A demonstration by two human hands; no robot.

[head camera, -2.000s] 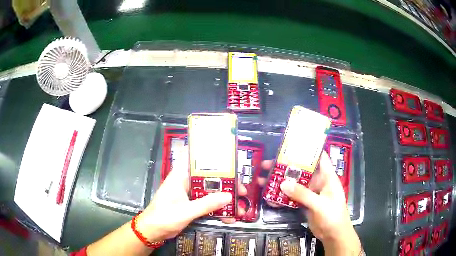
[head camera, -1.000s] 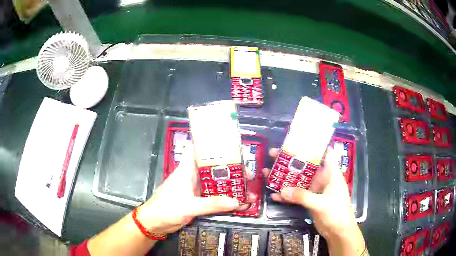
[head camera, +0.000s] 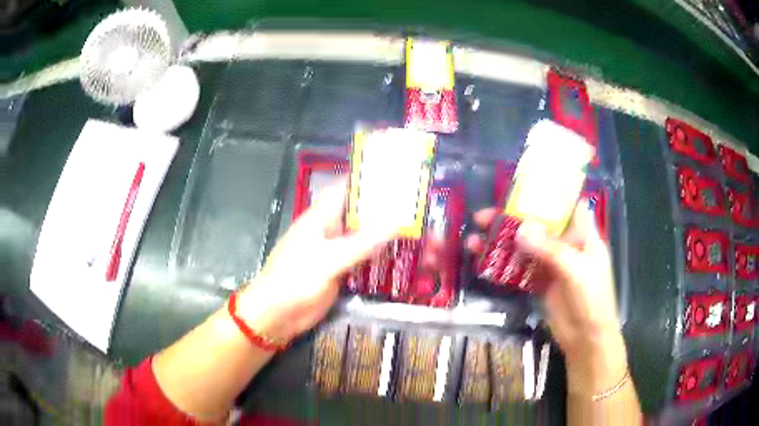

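My left hand [head camera: 304, 270] holds a red keypad phone [head camera: 391, 185], front up, with a yellow frame and white screen; its thumb lies over the keys. My right hand [head camera: 570, 270] holds a second such phone [head camera: 545, 179], tilted, top towards the right. Both phones are held above a clear phone tray [head camera: 229, 204] and are blurred. A third keypad phone [head camera: 431, 79] lies front up in the tray's back row. A red phone back [head camera: 572, 104] lies to its right. More red backs lie partly hidden under my hands, one at the left [head camera: 312, 179].
Batteries [head camera: 420, 366] stand in a row at the near side. A white fan [head camera: 129, 58] is at the back left, above paper sheets [head camera: 79, 216] with a red pen [head camera: 126, 220]. Another tray of red phone backs [head camera: 707, 250] is at the right. A green belt [head camera: 333, 15] runs behind.
The whole view has shifted, with the bench items now higher in the picture and more of the batteries showing. Both hands still hold their phones. My left thumb has moved up the phone.
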